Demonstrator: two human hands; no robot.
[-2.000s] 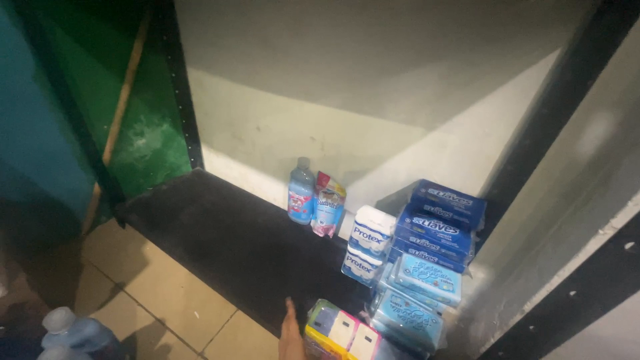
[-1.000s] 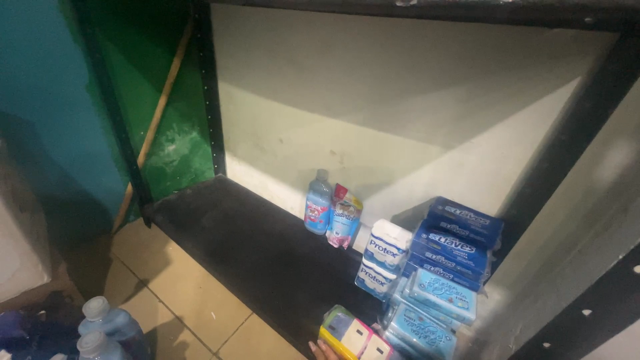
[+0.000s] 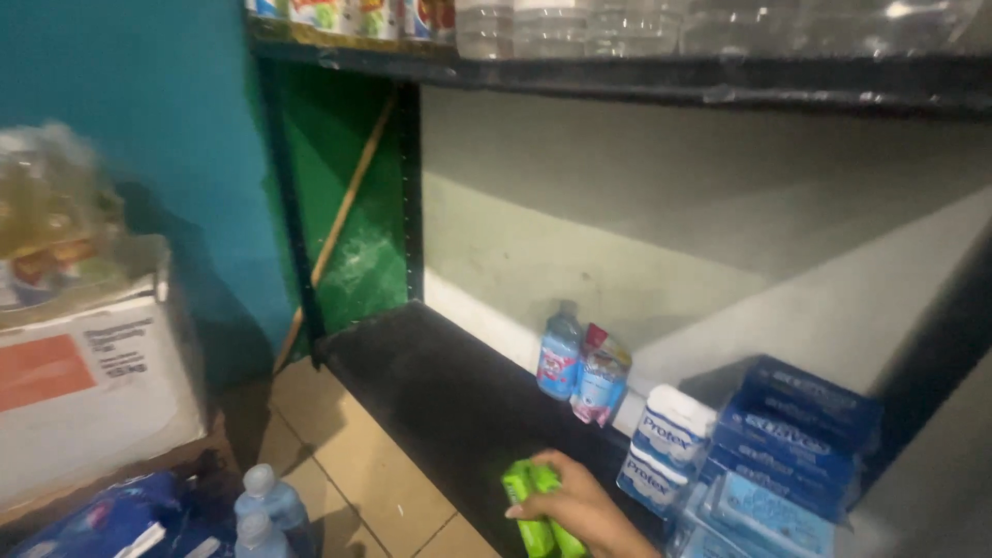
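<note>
My right hand [image 3: 577,504], entering from the bottom edge, grips a pair of bright green packs [image 3: 535,504] over the black lower shelf [image 3: 434,387]. Behind it, against the wall, stand a blue bottle [image 3: 559,353] and, touching it, a pink and blue pouch [image 3: 601,380]. To the hand's right are two stacked Protex soap packs [image 3: 668,434], then a stack of dark blue packs [image 3: 798,442] with light blue packs [image 3: 767,515] in front. My left hand does not show.
An upper shelf [image 3: 620,81] holds clear bottles and colourful packs. At left, a white carton [image 3: 93,387] has bagged bottles on top. Blue bottles [image 3: 271,504] and a blue package [image 3: 116,515] are at the lower left. A wooden stick [image 3: 349,201] leans behind the shelf post.
The green packs now show in my right hand. One second ago only its fingers showed, at a yellow and pink pack at the bottom edge. The view has shifted, bringing in the upper shelf and carton.
</note>
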